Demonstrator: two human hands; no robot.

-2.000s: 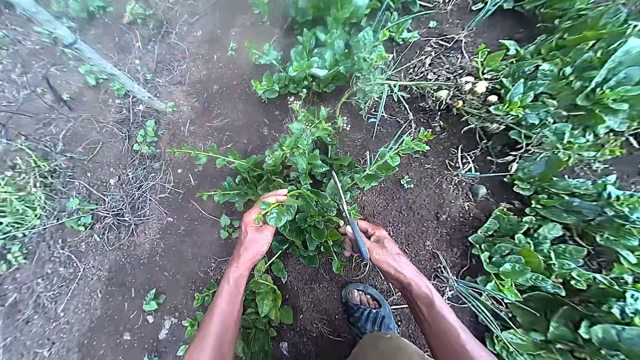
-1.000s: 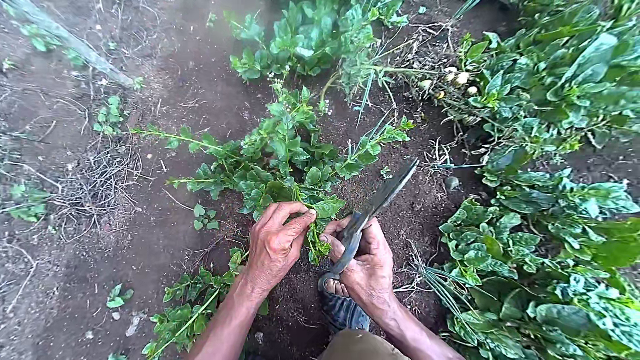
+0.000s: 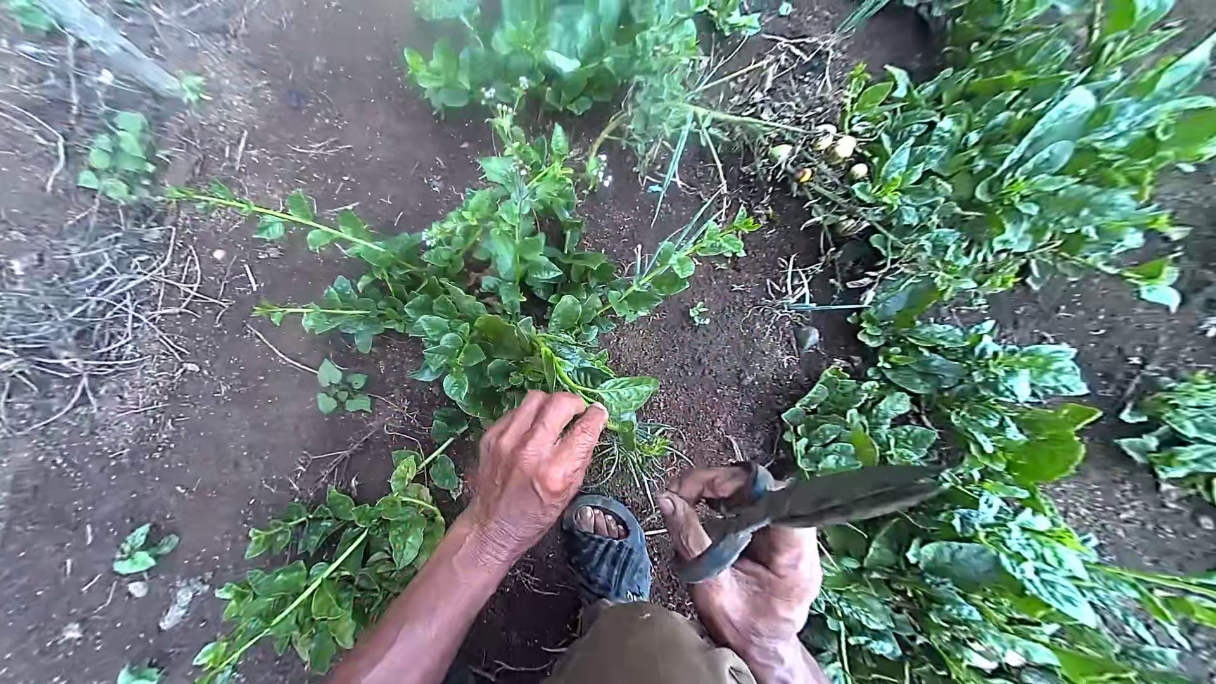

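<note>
My left hand (image 3: 537,465) pinches a leafy green stem (image 3: 560,370) of the low, spreading plant (image 3: 503,275) in front of me. To the right, apart from the plant, my right hand (image 3: 750,560) holds dark-bladed scissors (image 3: 845,496) by the handle loops. Their blades point right, over the leaves of the neighbouring row, and look closed together. Small pale flowers stand among the plant's upper stems. Which stem ends lie under my left fingers is hidden.
My sandalled foot (image 3: 608,549) stands on the soil between my hands. Dense leafy plants (image 3: 959,427) line the right side. A leafy stem (image 3: 323,579) spreads at lower left. Dry twigs (image 3: 85,304) lie at far left, a pole (image 3: 114,43) at upper left, small pale fruits (image 3: 842,146) at upper right.
The scissors were upright against the plant two seconds ago; my right hand has since drawn them away, down and right, and their blades now point right. My left hand stays at the plant.
</note>
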